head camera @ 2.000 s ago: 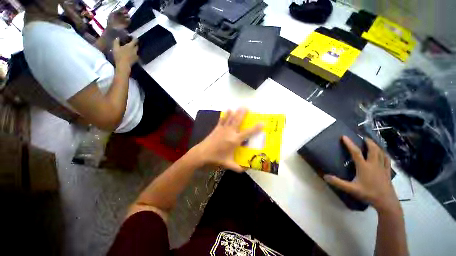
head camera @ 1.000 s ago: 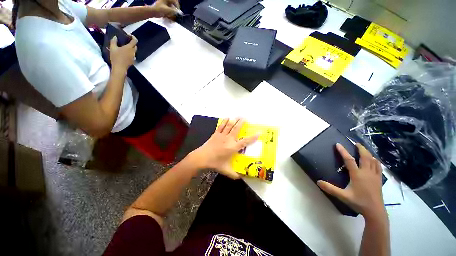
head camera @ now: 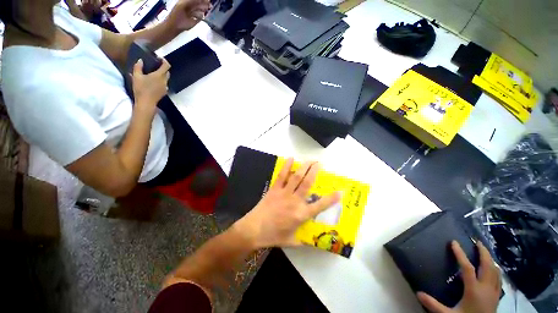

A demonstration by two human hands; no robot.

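Observation:
A flat yellow carton with a cartoon print and a black flap on its left side lies at the table's front edge. My left hand rests on it palm down with the fingers spread, gripping nothing. A closed black inner box lies on the table at the lower right. My right hand lies on its right side, fingers apart, partly cut off by the bottom edge. Whether the right thumb grips the box's near side is unclear.
Stacked black inner boxes stand beyond my left hand, with a black pile behind. A yellow carton stack, flat cartons and a black bundle are at the back. A clear bag is at right. A seated person is at left.
The view has shifted, so the black inner box and my right hand appear lower and further right. Both hands stay on the same things. The neighbour's far hand has moved within the view.

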